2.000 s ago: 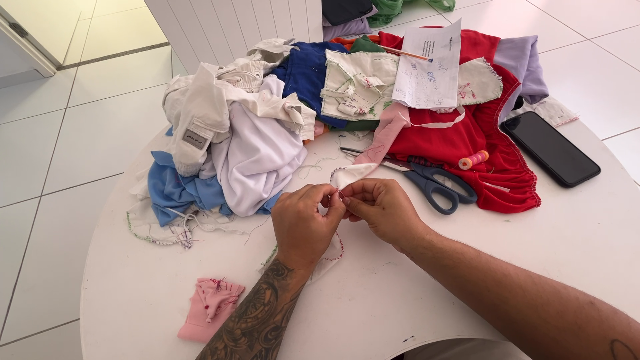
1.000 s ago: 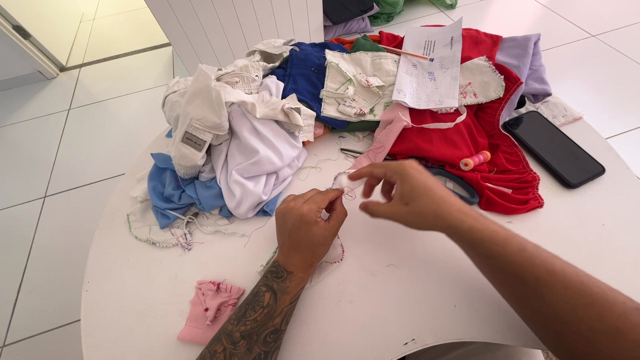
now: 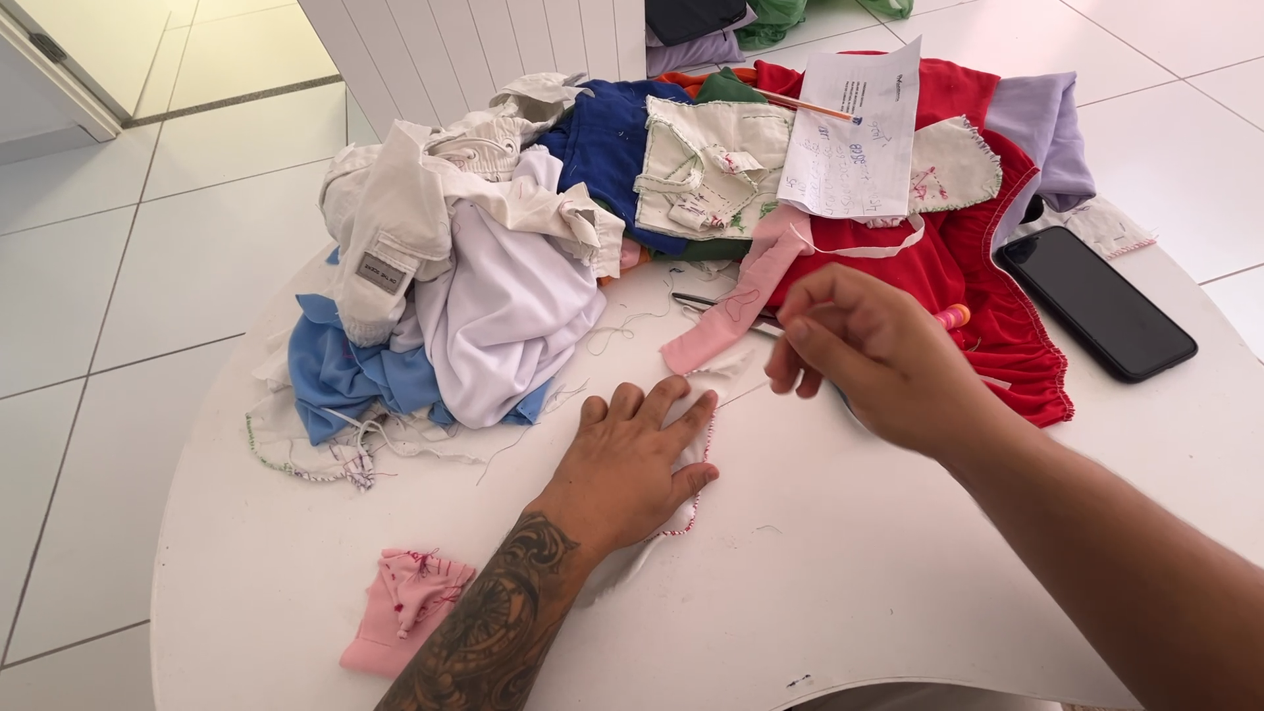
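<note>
My left hand (image 3: pixel 632 469) lies palm down, fingers spread, on a white fabric piece (image 3: pixel 681 518) with red stitching along its edge, pressing it to the white table. My right hand (image 3: pixel 854 360) is raised to the right of it, thumb and fingertips drawn together; a thin thread runs from near the fabric toward it, but whether a needle is between the fingers cannot be told. Behind the hands lies a pink fabric strip (image 3: pixel 736 296) across scissors (image 3: pixel 701 301), whose handles my right hand mostly hides. A thread spool (image 3: pixel 953 317) rests on red fabric (image 3: pixel 1027 365).
A heap of white garments (image 3: pixel 504 296) and blue cloth (image 3: pixel 346 380) stands at the back left. Stitched cream cloth (image 3: pixel 711 148), a written paper (image 3: pixel 854 148) and a pencil (image 3: pixel 805 106) lie behind. A black phone (image 3: pixel 1096 301) is at right, pink scrap (image 3: pixel 395 612) at front left.
My left hand has gone from pinching the fabric to lying flat on it. The right hand has moved away from the left, up and to the right.
</note>
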